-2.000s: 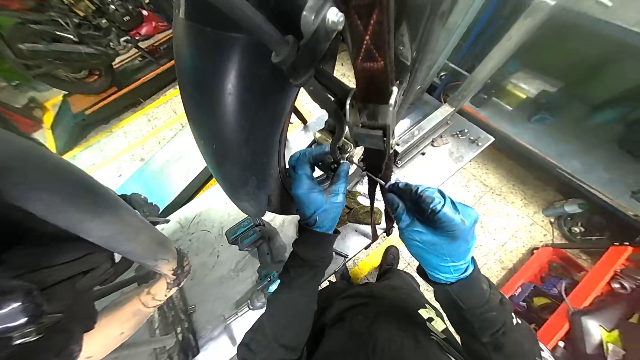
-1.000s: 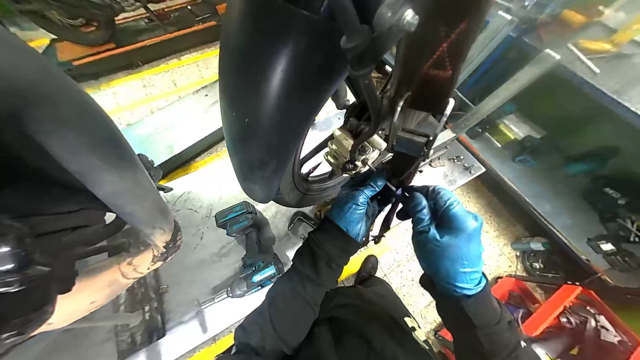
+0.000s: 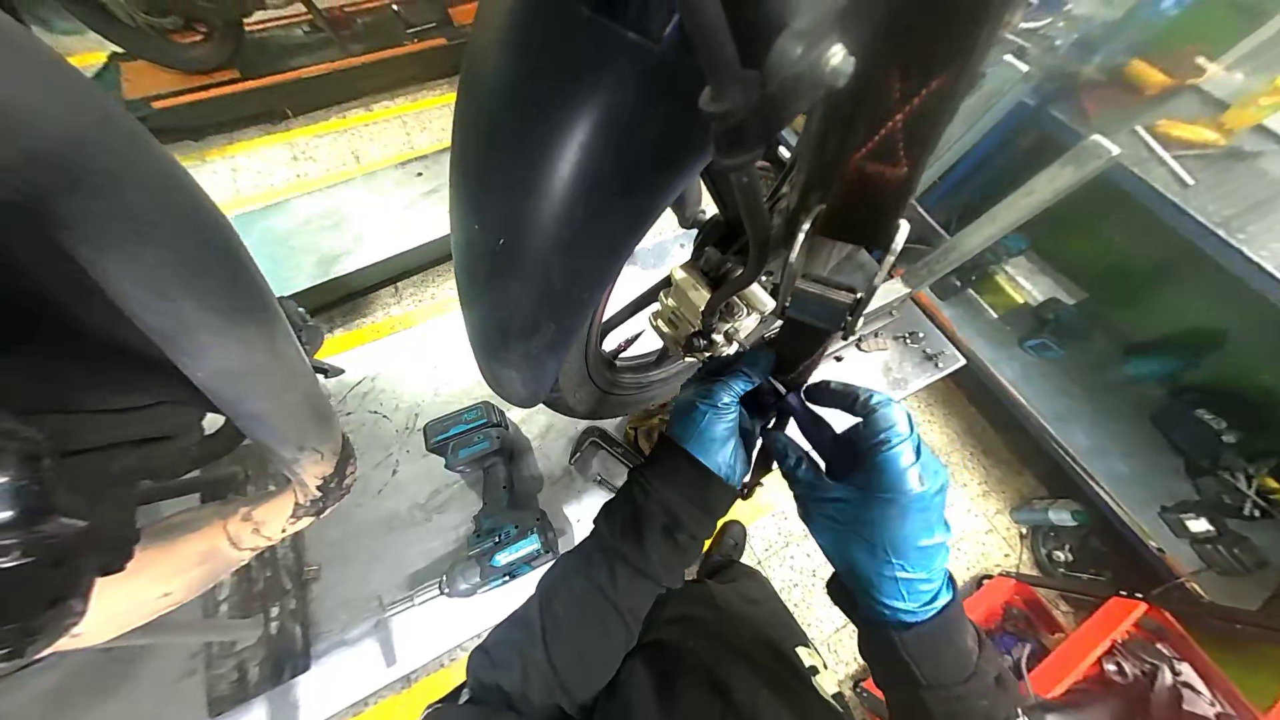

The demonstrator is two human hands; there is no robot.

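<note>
Both my hands wear blue gloves. My left hand [image 3: 718, 415] is just below the brake caliper [image 3: 700, 312] of a motorcycle wheel, its fingers closed around a small dark part that I cannot make out. Close beside it, my right hand [image 3: 875, 490] has thumb and fingertips at the same spot, near a small pale tip; what it holds is hidden or too small to tell. Above them hangs a dark strap [image 3: 890, 140] with red stitching and a metal buckle [image 3: 835, 285]. The black front fender [image 3: 560, 190] covers the tire [image 3: 610, 395] at the left.
A cordless impact driver [image 3: 495, 510] and a C-clamp [image 3: 605, 455] lie on the grey lift platform [image 3: 390, 400]. Another person's arm [image 3: 190, 560] reaches in at left. Small parts rest on a metal plate [image 3: 900, 365]. A red toolbox [image 3: 1090, 645] stands lower right; a workbench shelf [image 3: 1060, 390] runs along the right.
My hands have moved down from beside the caliper to below it and the strap buckle, and are closer together. A thin tool seen earlier at my right fingers no longer shows clearly. The view has shifted.
</note>
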